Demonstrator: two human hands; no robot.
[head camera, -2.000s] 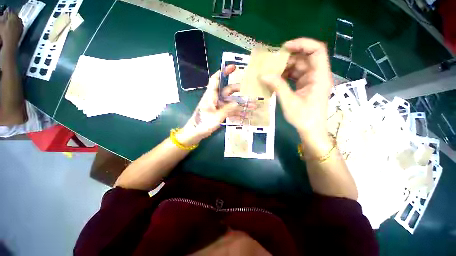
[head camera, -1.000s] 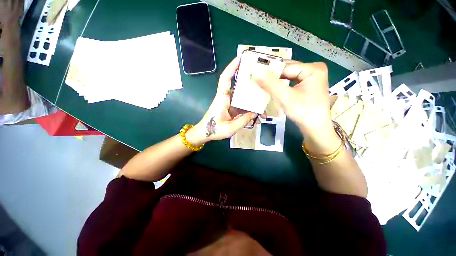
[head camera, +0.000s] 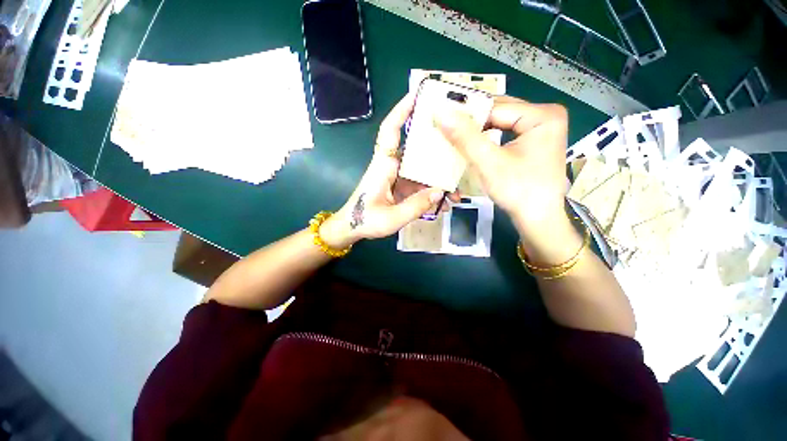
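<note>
A pale die-cut adhesive piece (head camera: 434, 148) with a small dark camera cutout at its top right lies over a thin phone frame (head camera: 445, 83). My left hand (head camera: 388, 191) holds the frame from the left and below. My right hand (head camera: 523, 155) is at the upper right, its thumb on the piece and fingers at the frame's right edge. Most of the frame is hidden by the piece and hands. A white adhesive carrier sheet (head camera: 485, 226) lies on the bench beneath, partly hidden; a dark green window shows at its lower right.
A fanned stack of fresh white sheets (head camera: 216, 116) lies left, beside a black smartphone (head camera: 336, 65). Spent carrier sheets (head camera: 669, 258) with tan scraps are heaped right. Several frames (head camera: 637, 30) lie on the conveyor belt beyond the speckled edge. Another worker's arm (head camera: 12, 172) is at far left.
The tan sheet lifted in my right hand is no longer there; the pale piece now lies over the frame in my hands. Frames on the conveyor have shifted. The view has moved slightly.
</note>
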